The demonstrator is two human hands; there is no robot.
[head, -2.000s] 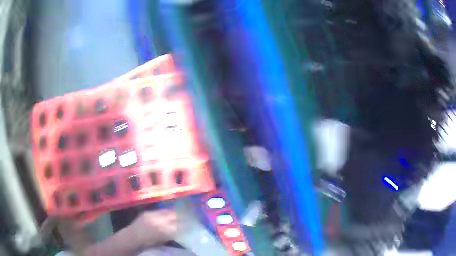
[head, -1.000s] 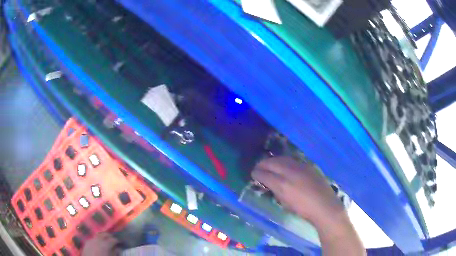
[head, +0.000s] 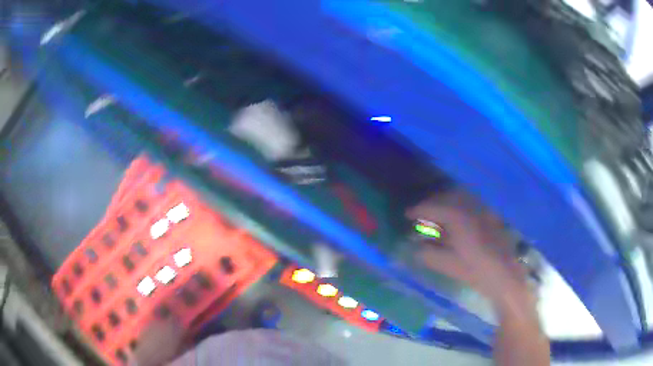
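My left hand (head: 159, 337), blurred and partly cut off, is at the lower edge of an orange-red compartment tray (head: 114, 250) and appears to hold it; its fingers are hidden. Some tray cells look white with glare, others dark. My right hand (head: 465, 246) is over a green shelf of the blue rack, at the right. A small unit with a lit green screen (head: 427, 229) is at its fingertips, between thumb and fingers.
A blue rack beam (head: 458, 143) runs diagonally above my right hand. A white paper (head: 266, 130) and a red strip (head: 354, 207) lie on the shelf. A narrow orange strip with several bright cells (head: 336, 299) is below the shelf edge. Blurred dark cords (head: 608, 93) are at upper right.
The view has shifted, so the rack and tray appear farther right. A lit green screen now shows at my right hand's fingertips. The tray remains by my left hand.
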